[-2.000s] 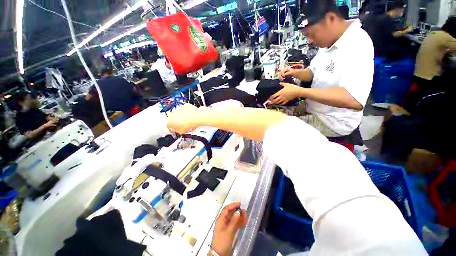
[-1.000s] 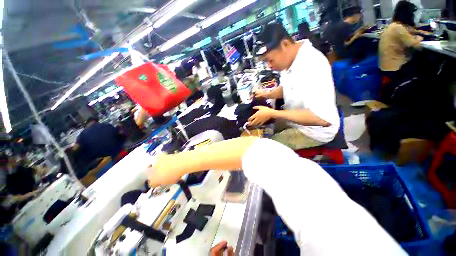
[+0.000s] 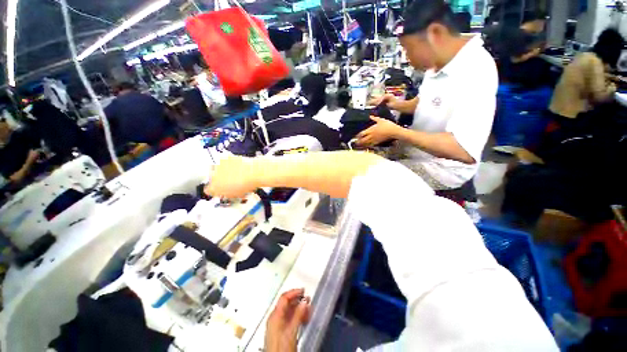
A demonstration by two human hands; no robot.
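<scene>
A white sewing machine head (image 3: 155, 278) with a blue stripe and metal parts stands in front of me, tilted in the view. My right hand (image 3: 230, 177) reaches across to its far end; its fingertips are bent down and what they touch is unclear. My left hand (image 3: 287, 320) is low, beside the machine bed, with a tiny dark or metallic part (image 3: 303, 299) between its fingertips. Several small black labels (image 3: 265, 247) lie on the white surface. A black strip (image 3: 199, 244) lies over the machine head. Black cloth (image 3: 113, 323) is at the lower left.
A dark flat device (image 3: 325, 212) lies by the table's right edge. A blue crate (image 3: 512, 251) stands right of the table. A red bag (image 3: 237, 51) hangs above. A seated person in a white shirt (image 3: 457, 103) handles black cloth beyond the table.
The view swung up and right, then back down. My left hand, nearly out of the picture one second ago, shows again. My right hand stays at the machine's far end.
</scene>
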